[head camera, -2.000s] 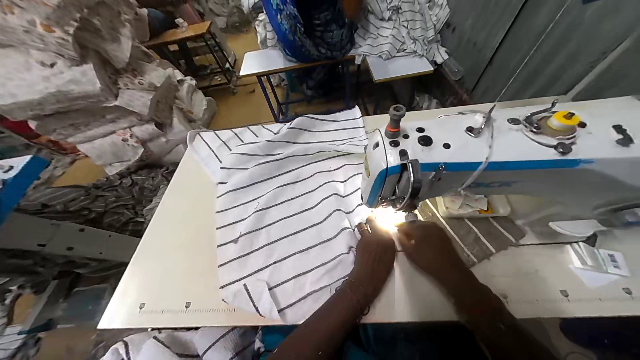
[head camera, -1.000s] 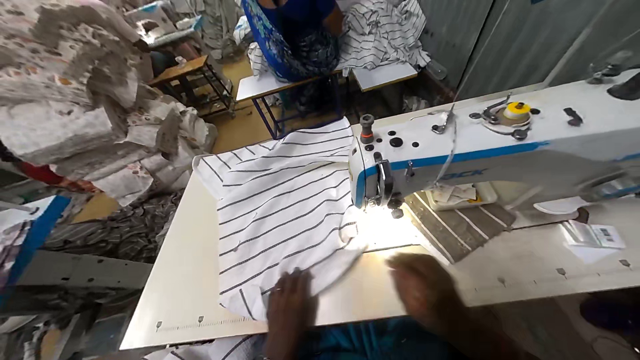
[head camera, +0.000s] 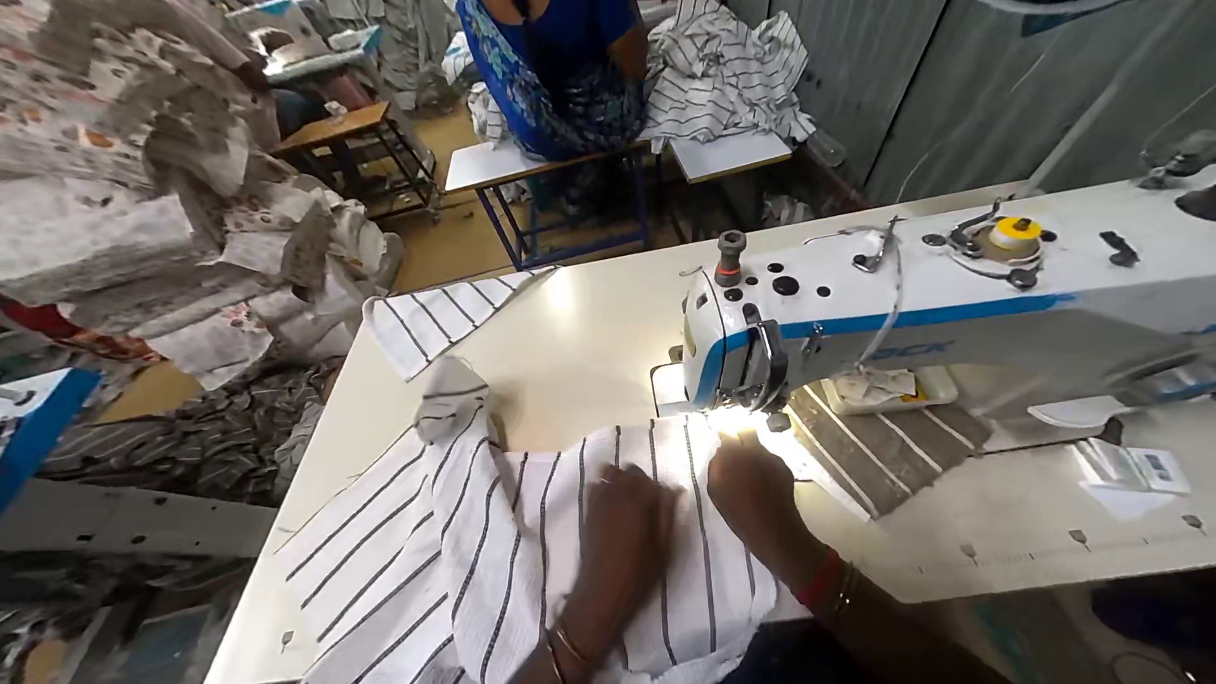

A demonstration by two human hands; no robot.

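Note:
A white cloth with dark stripes (head camera: 560, 532) spreads over the near part of the sewing table (head camera: 589, 351) and drapes toward its front edge. My left hand (head camera: 632, 522), slightly blurred, rests on this cloth with its fingers curled; whether it pinches the fabric I cannot tell. Close to the lit needle area of the industrial sewing machine (head camera: 731, 361), my right hand (head camera: 755, 480) grips the cloth's edge at the presser foot. Glare hides the needle and the fingertips there. A smaller striped cloth piece (head camera: 427, 323) lies at the table's far left corner.
Right of the needle, a brown striped cloth (head camera: 883, 456) lies under a small plastic tray (head camera: 936, 389). A clear packet (head camera: 1130, 470) sits farther right. Beyond the table, a person in blue (head camera: 560, 76) sits among low tables. Piled fabric (head camera: 114, 190) fills the left side.
The striped cloth has been turned and drawn nearer to me, leaving a separate piece at the far left corner. My right hand has moved back up to the needle area from the table front.

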